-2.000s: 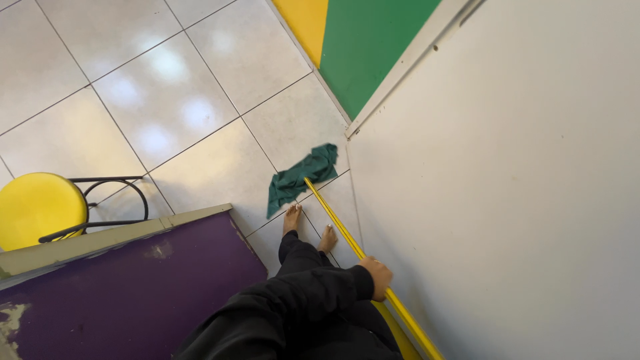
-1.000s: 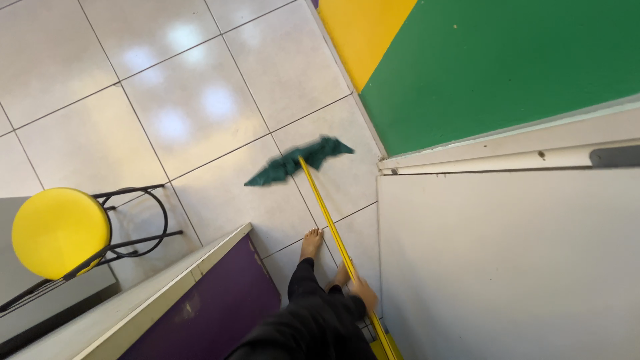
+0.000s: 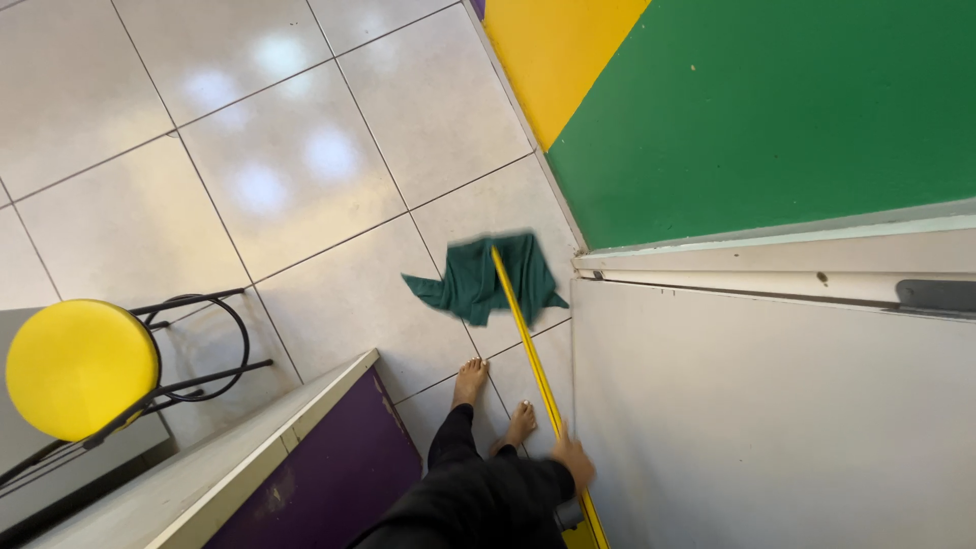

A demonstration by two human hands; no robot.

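My left hand (image 3: 573, 461), somewhat blurred, is closed around a yellow pole (image 3: 526, 335), its black-sleeved arm reaching across from the lower left. The pole slants down to the floor, where its far end meets a rumpled dark green cloth (image 3: 499, 278). The cloth lies spread on the tiles near the wall corner and hides whatever head the pole has. My bare feet (image 3: 470, 377) stand just below the cloth, left of the pole. My right hand is out of view.
A round yellow stool (image 3: 82, 370) with black metal legs stands at left. A purple-sided counter (image 3: 320, 465) with a pale top edge is left of my legs. On the right are a white door-like panel (image 3: 762, 412) and a green and yellow wall (image 3: 762, 114).
The green cloth has changed shape, from a narrow, stretched strip one second ago to a wider spread. My left hand stays on the pole. The view has turned since the first frame.
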